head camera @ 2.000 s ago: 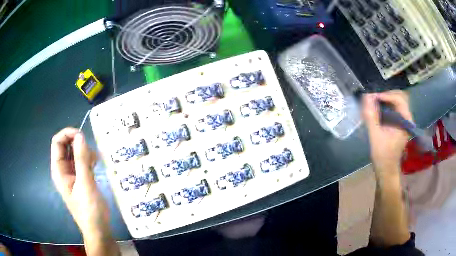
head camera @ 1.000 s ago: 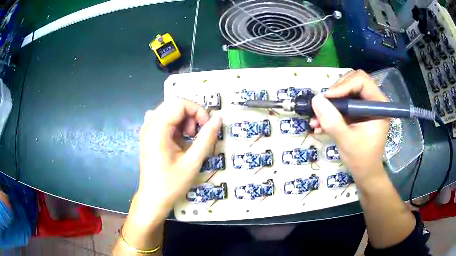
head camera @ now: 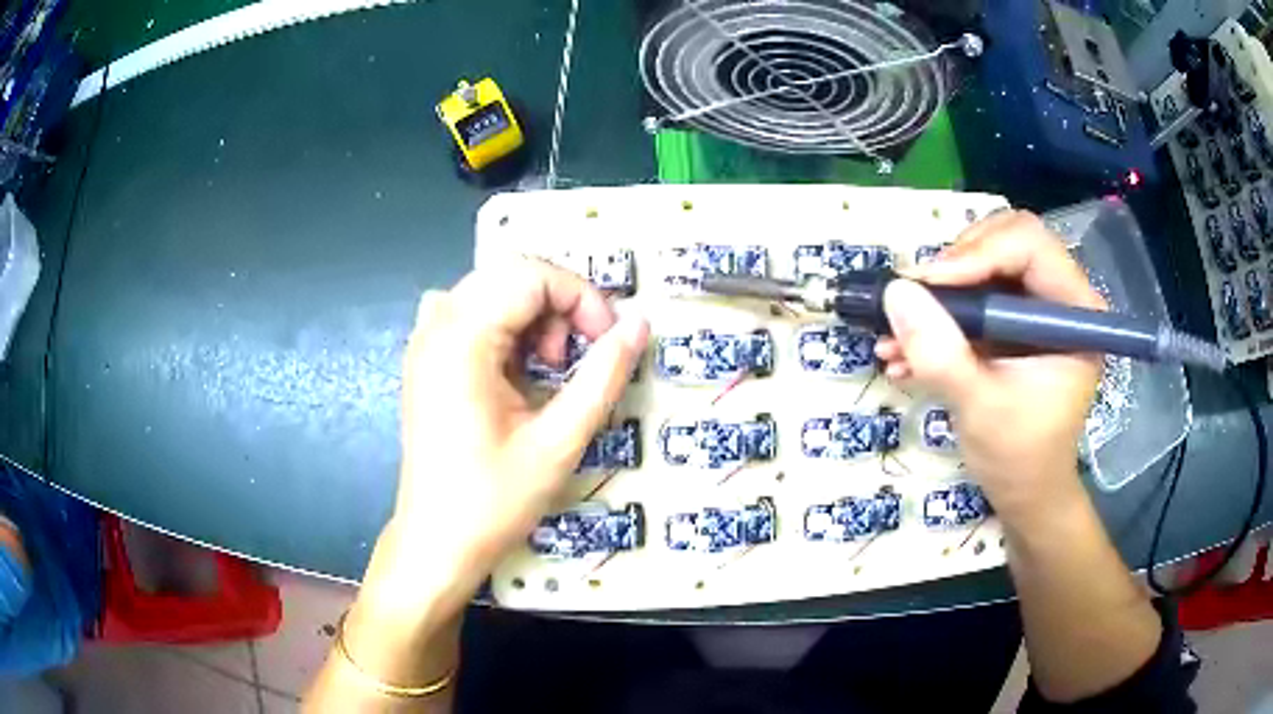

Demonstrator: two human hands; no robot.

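My right hand (head camera: 998,349) grips the dark handle of a soldering iron (head camera: 1033,318) like a pen, over the right of the cream fixture (head camera: 754,579). The iron's metal tip points left at a circuit board (head camera: 719,262) in the back row; exact contact cannot be told. My left hand (head camera: 510,405) is over the fixture's left columns, thumb and finger pinched just left of the tip. The thin solder strand seen in it earlier is barely discernible now. Boards with thin reddish wires sit in rows; my hands hide some.
A round wire fan grille (head camera: 793,77) and a yellow counter-like device (head camera: 479,126) are behind the fixture. A clear tub (head camera: 1166,419) with silvery bits is at right, partly behind my right hand. The iron's black cord (head camera: 1261,488) loops there. More loaded fixtures (head camera: 1236,209) stand far right.
My right hand has brought the iron from the clear tub to the back-row board. My left hand has moved from beside the fixture to over its left columns. The head view has shifted.
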